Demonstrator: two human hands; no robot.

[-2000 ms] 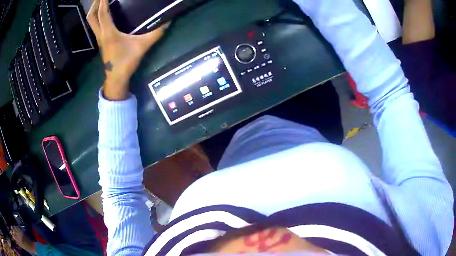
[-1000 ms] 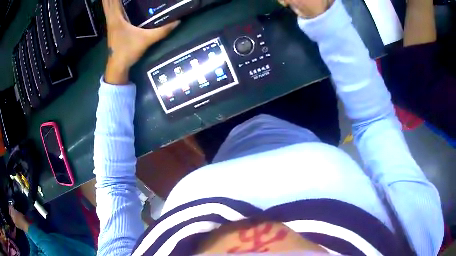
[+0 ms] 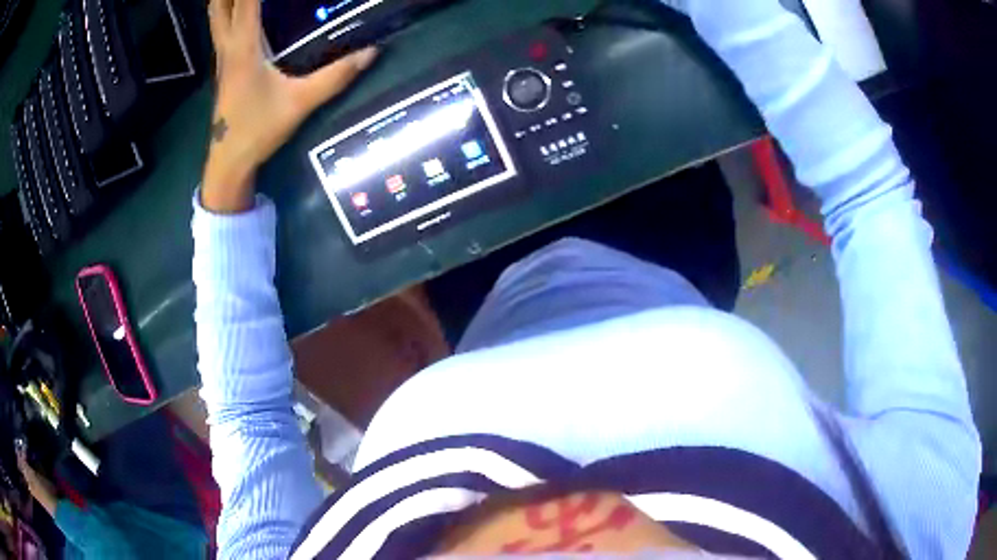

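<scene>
A black portable media player (image 3: 413, 159) lies face up on the dark green bench, its white-framed screen lit with a row of icons. Its round dial and small keys are at the right end. A second player (image 3: 317, 20) is cut off by the top edge, its screen lit with a small blue icon. My left hand (image 3: 262, 104) is at that player's left end, thumb along its near edge and fingers cut off by the frame. My right hand is out of the picture beyond the top edge; only its light blue sleeve shows.
Stacked black players (image 3: 77, 120) stand at the upper left. A pink-red cased smartphone (image 3: 116, 334) lies near the left bench edge. A cable bundle (image 3: 44, 396) is at far left. A white sheet (image 3: 847, 38) is at the upper right. A person's teal sleeve (image 3: 129, 534) shows at lower left.
My right hand came into view at the top a second ago and has left past the top edge again. My left hand stays by the second player.
</scene>
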